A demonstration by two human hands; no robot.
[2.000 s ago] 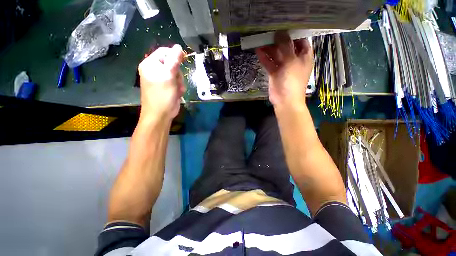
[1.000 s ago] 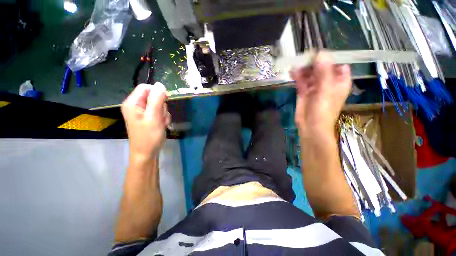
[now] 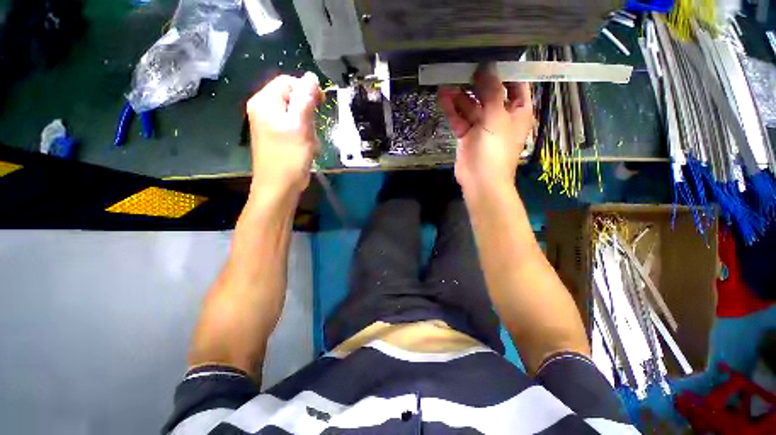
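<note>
My right hand (image 3: 492,127) holds a flat white strip part (image 3: 566,73) level in front of the crimping machine (image 3: 485,24). The strip's left end points at the small crimping head (image 3: 368,102), with a thin wire running to it. My left hand (image 3: 285,119) is pinched closed just left of the head, with a thin yellow wire end at its fingertips; what else it holds is hidden. Small shiny crimp terminals (image 3: 417,123) lie heaped in the machine's base tray (image 3: 356,157), between the head and my right hand.
Yellow lead wires (image 3: 557,170) and blue lead wires (image 3: 740,200) hang over the bench edge at right. A cardboard box (image 3: 693,297) of white strips stands below. A clear plastic bag (image 3: 174,68) and a blue-handled tool (image 3: 125,125) lie at left. A red stool is at lower right.
Both hands have moved up from the bench's front edge to the crimping head. The strip has moved left, from over the right-hand bundles to in front of the machine.
</note>
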